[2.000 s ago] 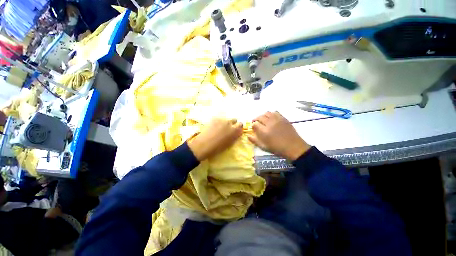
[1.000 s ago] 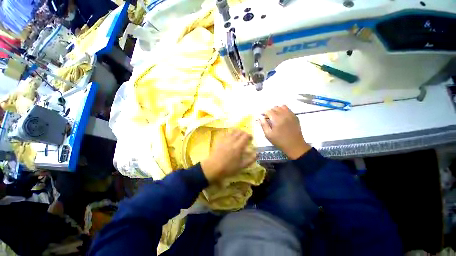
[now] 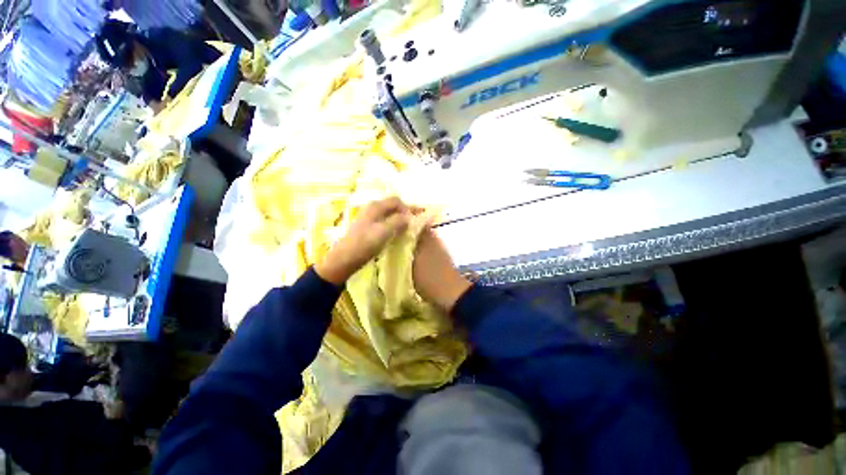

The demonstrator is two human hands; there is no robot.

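Observation:
A yellow garment piece point(image 3: 394, 320) is bunched over the table's front edge and hangs to the lap. My left hand point(image 3: 366, 237) grips its upper edge with bent fingers. My right hand point(image 3: 432, 260) is close beside it at the same cloth; a fold of cloth covers its fingertips. More yellow cloth point(image 3: 320, 167) is heaped to the left of the needle area point(image 3: 442, 148), very bright under the lamp. Blue thread snips point(image 3: 570, 179) lie on the machine bed, touched by neither hand.
The white JACK sewing machine head point(image 3: 557, 56) spans the top. A green-handled tool point(image 3: 589, 129) lies under its arm. A measuring scale point(image 3: 594, 252) runs along the table's front edge. Another machine point(image 3: 93, 263) stands at left, with a person point(image 3: 139, 56) at upper left.
My right hand has moved left from the bare table to the cloth, beneath a fold. My left hand has moved up along the cloth from its lower bunch. The view has shifted, showing more at right.

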